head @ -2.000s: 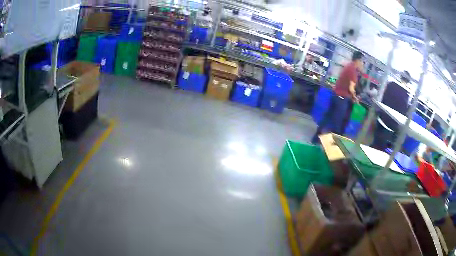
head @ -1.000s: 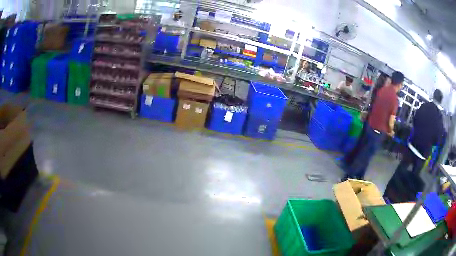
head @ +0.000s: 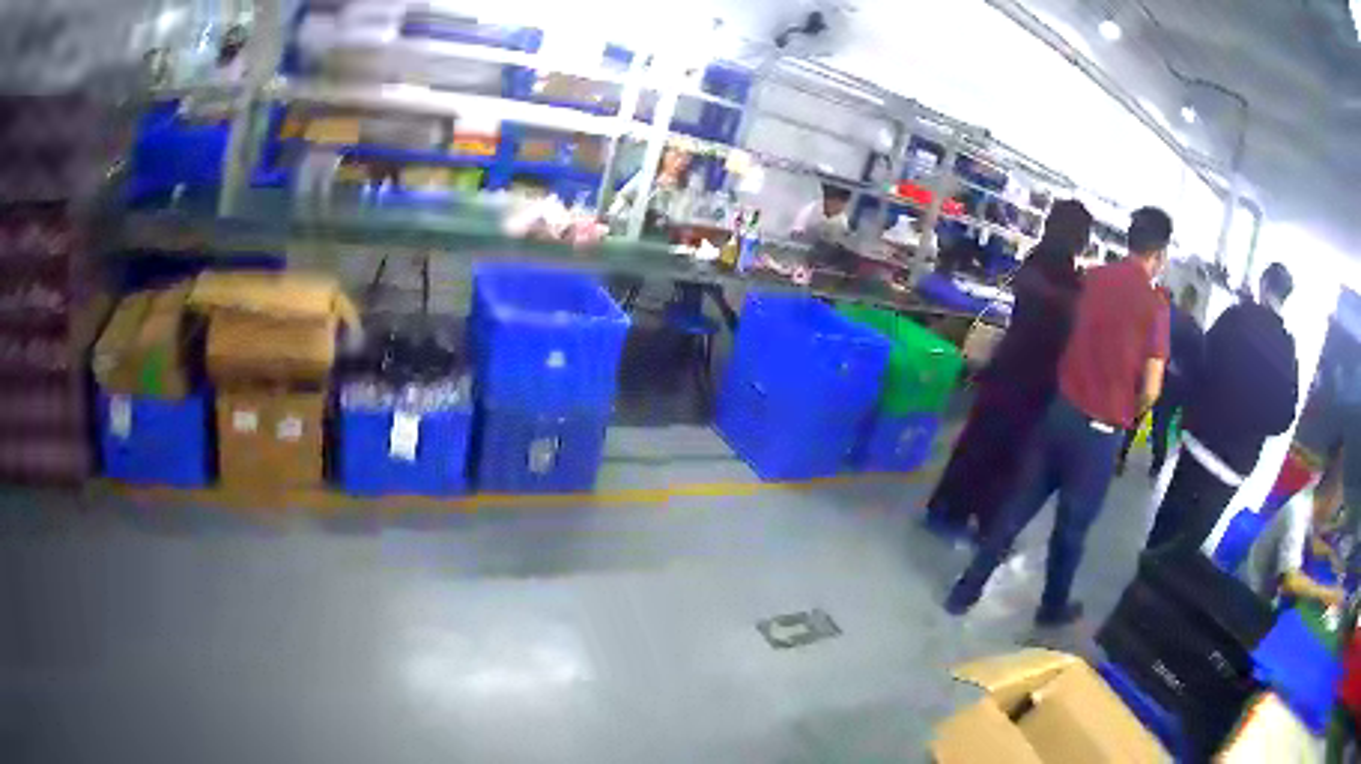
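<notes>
Neither of my hands is in the picture. Nearest in front of me, at the bottom right edge, is an open carton [head: 1052,716] with its flaps up, cut off by the frame. Beside it stands a black tote [head: 1187,634] with a blue tote partly seen under it. Across the floor, two stacked blue totes [head: 546,381] stand by the long bench. To their left is a blue tote [head: 403,440] holding dark, blurred goods.
Grey floor [head: 627,597] with a yellow line and a floor mark. Several people stand or walk at the right, one in a red shirt [head: 1112,351]. Blue totes [head: 799,388] and a green tote [head: 918,363] stand beside the bench [head: 373,224]. Cartons [head: 269,433] and a rack [head: 42,299] are at left.
My view has turned right and come closer to the far bench. The green tote at the lower right has left the picture. The people now appear larger and nearer the middle.
</notes>
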